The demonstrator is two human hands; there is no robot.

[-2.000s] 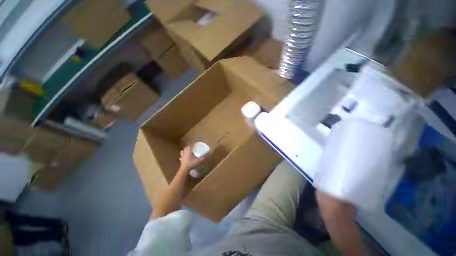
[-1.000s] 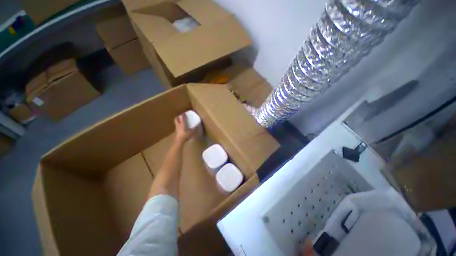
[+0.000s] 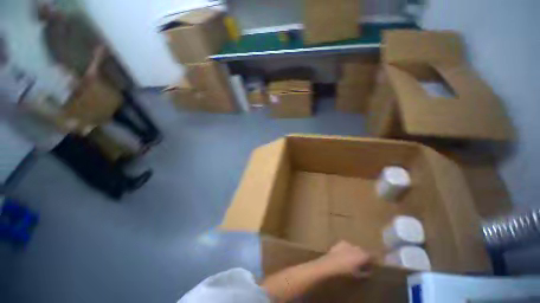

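An open brown carton [image 3: 275,189] stands in front of me. Three white plastic housings stand inside it along its right side: one farther back [image 3: 394,182], and two close together nearer me, the upper one [image 3: 404,232] and the lower one [image 3: 410,258]. My left hand [image 3: 349,259] is over the carton's near wall, left of the near housings. It is blurred, seems to hold nothing, and its fingers look curled, but their pose is unclear. My right hand is out of the picture.
The white machine table's corner [image 3: 473,289] is at the lower right, with a silver ribbed duct [image 3: 512,228] above it. Other cartons [image 3: 456,109] stand behind. A green-topped bench [image 3: 260,42] is at the back. People [image 3: 89,65] are at the upper left, and a blue object [image 3: 16,220] is on the floor.
My left hand has let go of the far housing, which stands in the carton, and has drawn back to the near wall. The view has swung left, and my right hand has left the picture.
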